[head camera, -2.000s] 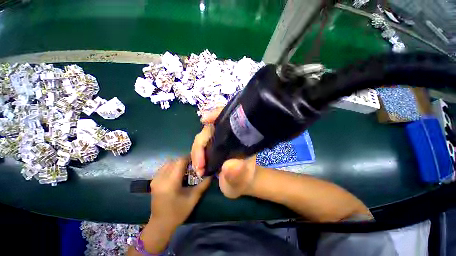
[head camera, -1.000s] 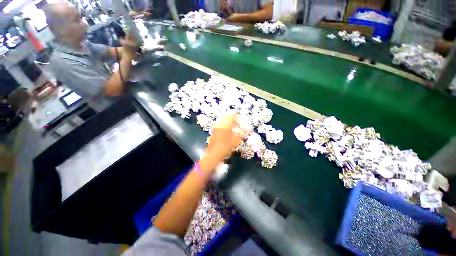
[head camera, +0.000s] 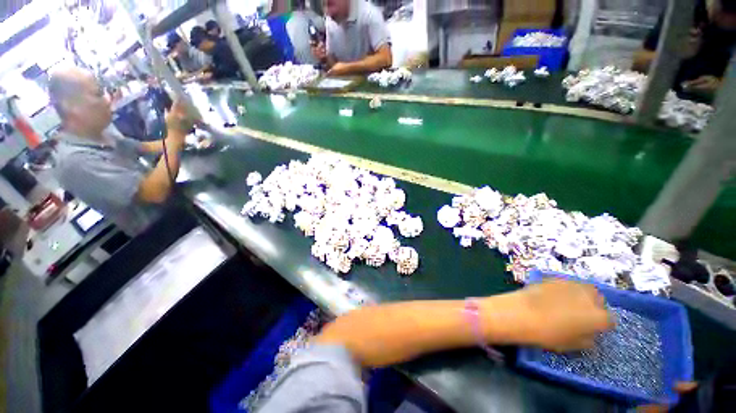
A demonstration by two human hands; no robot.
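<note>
My left hand (head camera: 569,313), with a pink band on the wrist, is over the left part of the blue screw tray (head camera: 676,343). It is blurred and its fingers look curled; whether it holds anything cannot be told. Tiny silvery screws (head camera: 633,355) fill the tray. Only a bit of my right hand (head camera: 682,389) shows at the tray's lower right corner, beside a dark shape cut off by the picture's edge. White electrical modules (head camera: 565,238) lie piled just behind the tray. Another module pile (head camera: 335,206) lies further left on the bench.
The green conveyor belt (head camera: 484,145) runs behind the bench. A blue bin (head camera: 234,387) of modules is below the bench edge, beside a large black bin (head camera: 52,343). A person (head camera: 101,161) sits at the left; others are across the belt. A slanting post (head camera: 706,181) stands at right.
My left hand has moved from the left module pile rightward to the screw tray. The view, which had swung left from the screwdriver, has shifted slightly since, and the tray now shows more fully.
</note>
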